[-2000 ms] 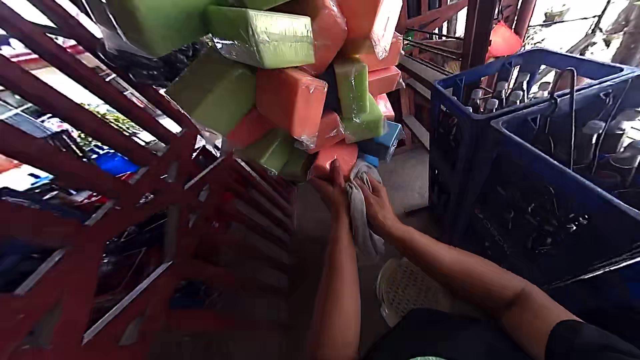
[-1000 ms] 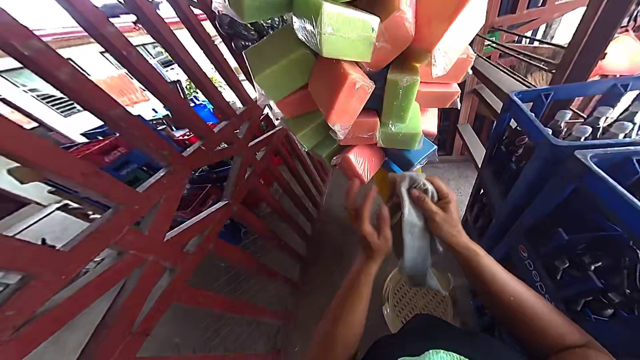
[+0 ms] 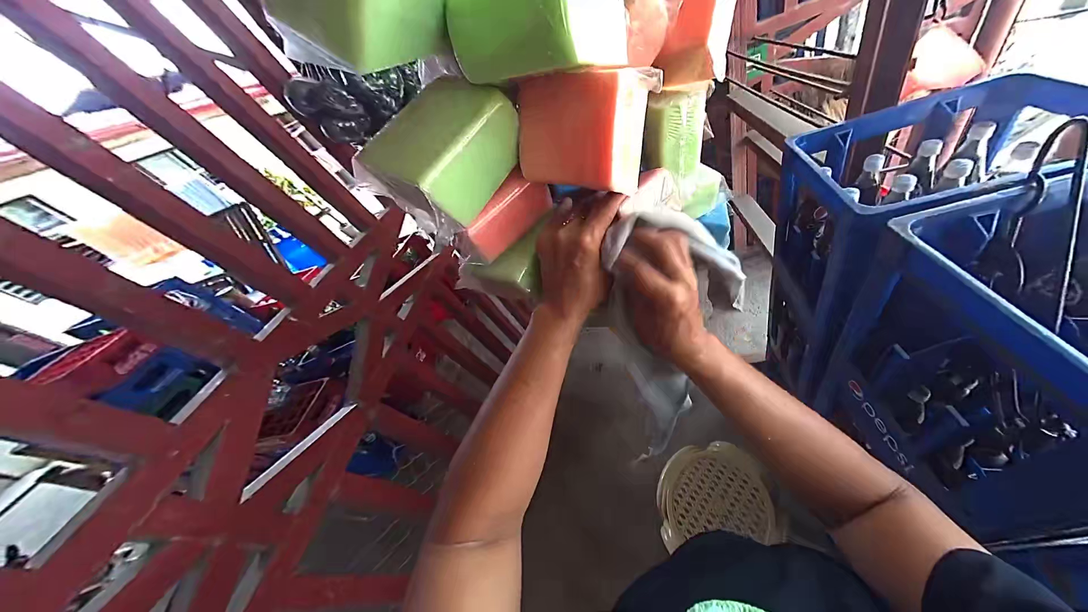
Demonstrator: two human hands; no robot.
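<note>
A cluster of green and orange blocks wrapped in clear plastic (image 3: 580, 127) hangs at the top centre. My left hand (image 3: 576, 251) is against the lower blocks, its fingers curled at a reddish one; how firmly it grips is hidden. Beside it, my right hand (image 3: 661, 289) is closed on a grey-white cloth (image 3: 650, 382), which drapes over the fingers and hangs below the hand. The cloth's upper edge touches the wrapped blocks. A bit of a blue block (image 3: 716, 223) shows behind the cloth.
Dark red slatted railing (image 3: 246, 374) fills the left side, with crates beyond it. Blue plastic crates (image 3: 943, 255) holding glass bottles (image 3: 925, 161) stand at the right. A beige woven-pattern plastic stool (image 3: 718, 493) is below my hands. Black bundled items (image 3: 348, 102) hang behind the blocks.
My left hand, apart from the blocks and blurred one second ago, is now up against them. My right hand has moved up to the blocks with the cloth.
</note>
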